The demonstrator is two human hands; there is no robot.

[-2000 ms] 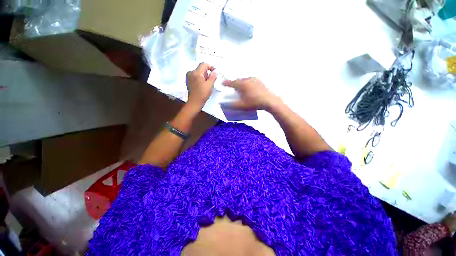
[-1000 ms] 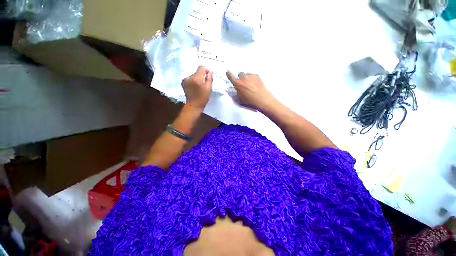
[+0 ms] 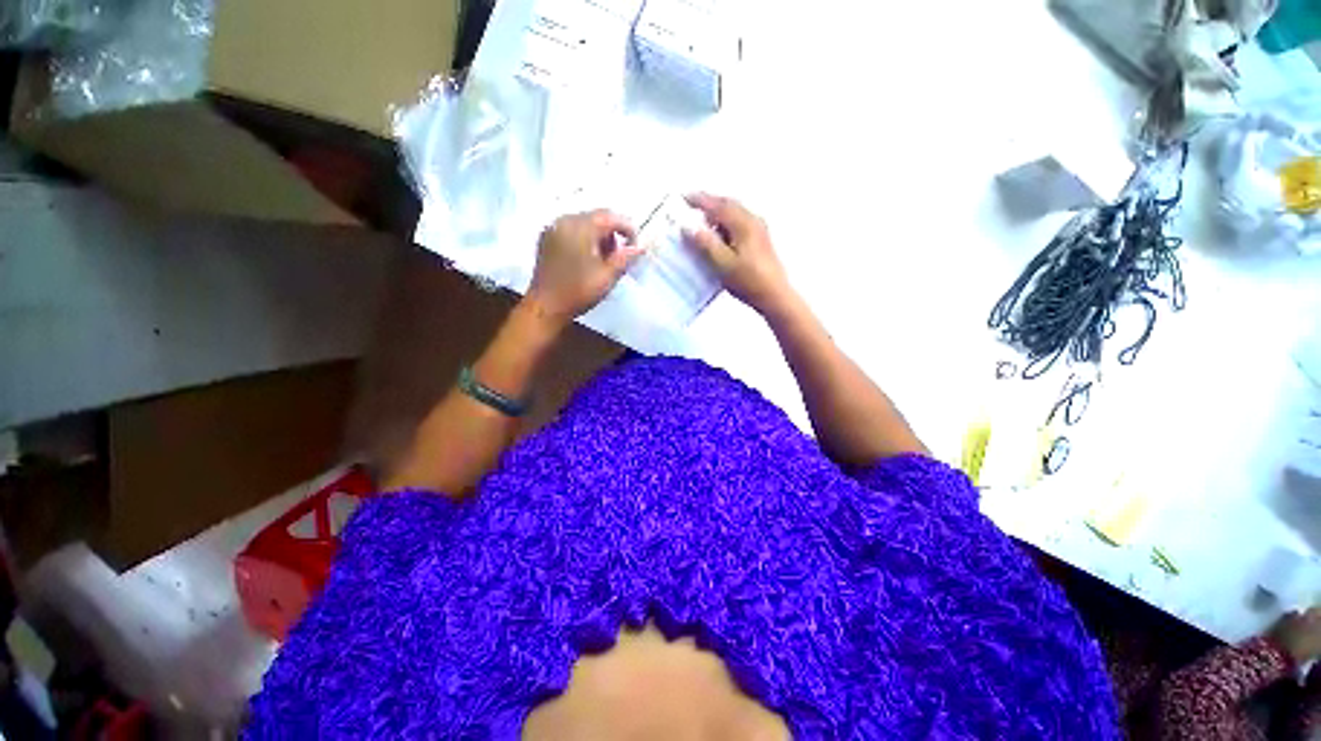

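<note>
A small white carton (image 3: 671, 272) with fine print lies near the table's edge in front of me, between my hands. My left hand (image 3: 585, 261) is at its left top edge, with thumb and fingertips pinched together at its corner. My right hand (image 3: 736, 249) holds its right top side with bent fingers. Whether a clear bag is around it, I cannot tell through the glare. A pile of clear poly bags (image 3: 485, 159) lies on the table's left corner. More white cartons (image 3: 681, 55) stand at the far edge.
A tangle of black cords (image 3: 1089, 282) lies at the right, beside a grey-white piece (image 3: 1043, 185). Yellow strips (image 3: 1116, 514) lie near the right edge. A brown carton (image 3: 341, 65) is upper left, a red stool (image 3: 297, 557) lower left. Another person's sleeve (image 3: 1224, 692) shows lower right.
My right hand has moved from pointing over the table to gripping the carton's right side. The carton now shows tilted between both hands. My left hand stays close to its earlier place.
</note>
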